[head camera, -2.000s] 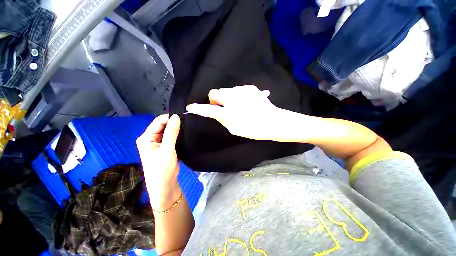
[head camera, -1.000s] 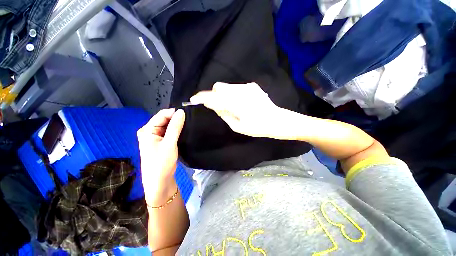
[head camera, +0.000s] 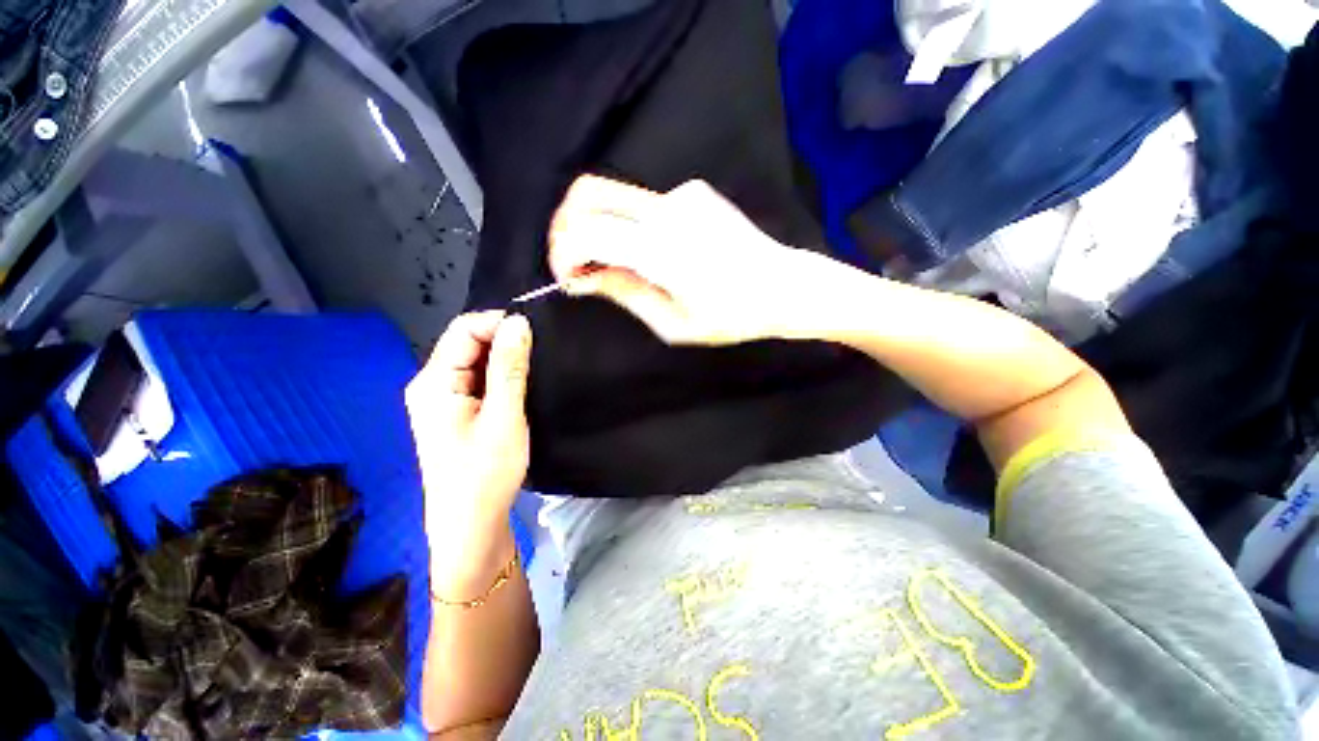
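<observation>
A large black garment (head camera: 651, 391) lies across my lap and stretches away toward the top of the view. My left hand (head camera: 477, 391) pinches its left edge between thumb and fingers. My right hand (head camera: 658, 261) is curled around a small tool with a thin, pale shaft (head camera: 537, 293). The shaft points left and its tip is close to my left fingertips, just above the pinched edge. The tool's handle is hidden in my right fingers. Whether the tip touches the cloth, I cannot tell.
A blue crate (head camera: 289, 391) at left bears a phone (head camera: 110, 394), white paper (head camera: 149, 430) and a crumpled plaid garment (head camera: 261, 608). A table edge with a measuring scale (head camera: 162, 55) is at upper left. Blue denim (head camera: 1070, 138) and white garments (head camera: 1114, 239) are heaped at upper right.
My right hand has moved up and its fingers have curled in, so more of the thin shaft shows. My left hand still pinches the edge. The surroundings have shifted a little left in the view.
</observation>
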